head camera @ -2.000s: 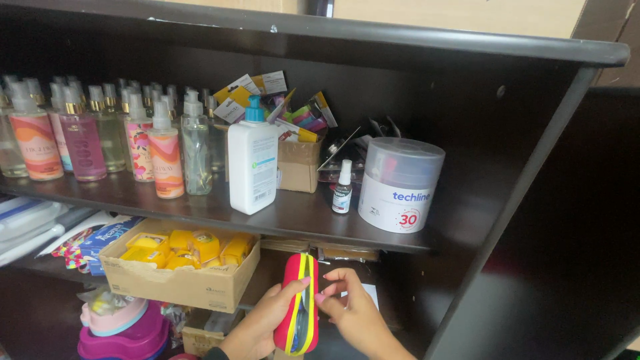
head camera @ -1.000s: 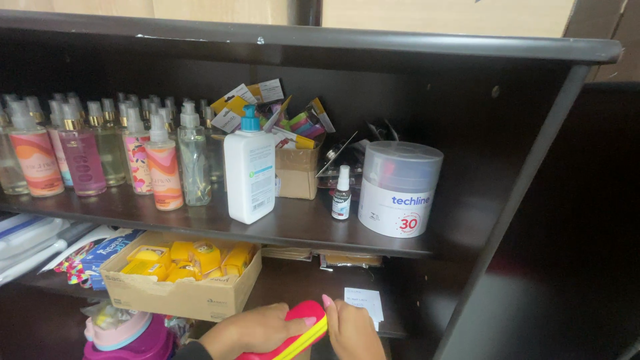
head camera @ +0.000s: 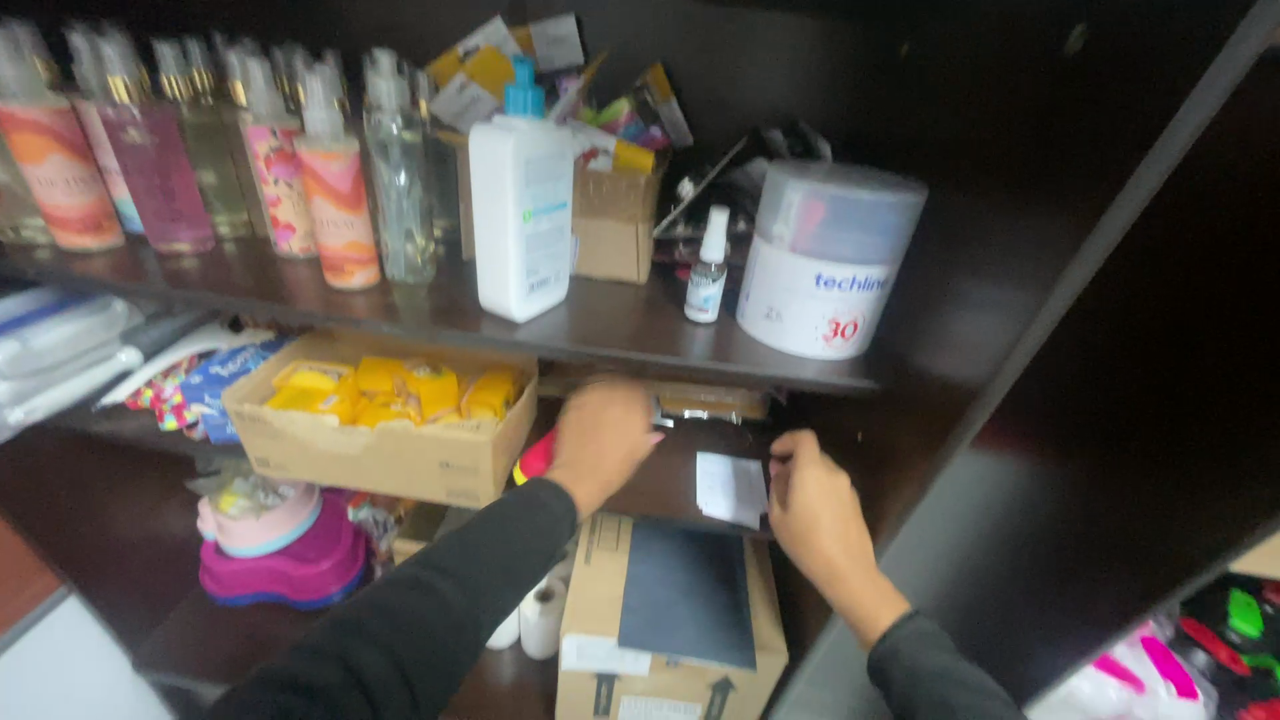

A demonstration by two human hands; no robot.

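Observation:
My left hand (head camera: 605, 440) reaches over the middle shelf, blurred, at the right end of a cardboard box. A red case with a yellow edge (head camera: 537, 458) shows partly between that box and my left hand; whether my fingers grip it cannot be told. My right hand (head camera: 815, 505) is raised at the right side of the same shelf, fingers bent, beside white paper slips (head camera: 730, 488). Its fingertips are close to the slips' right edge, and contact is unclear.
The open cardboard box (head camera: 370, 460) holds yellow packets. Above, the upper shelf (head camera: 620, 335) bears spray bottles (head camera: 340, 215), a white pump bottle (head camera: 520, 220), a small spray bottle (head camera: 706, 275) and a round tub (head camera: 830, 265). Below stands a large carton (head camera: 670, 650).
My hands, both on the red and yellow case before, are now apart. The case sits farther left, partly hidden by my left hand and the box. The view has moved down and closer.

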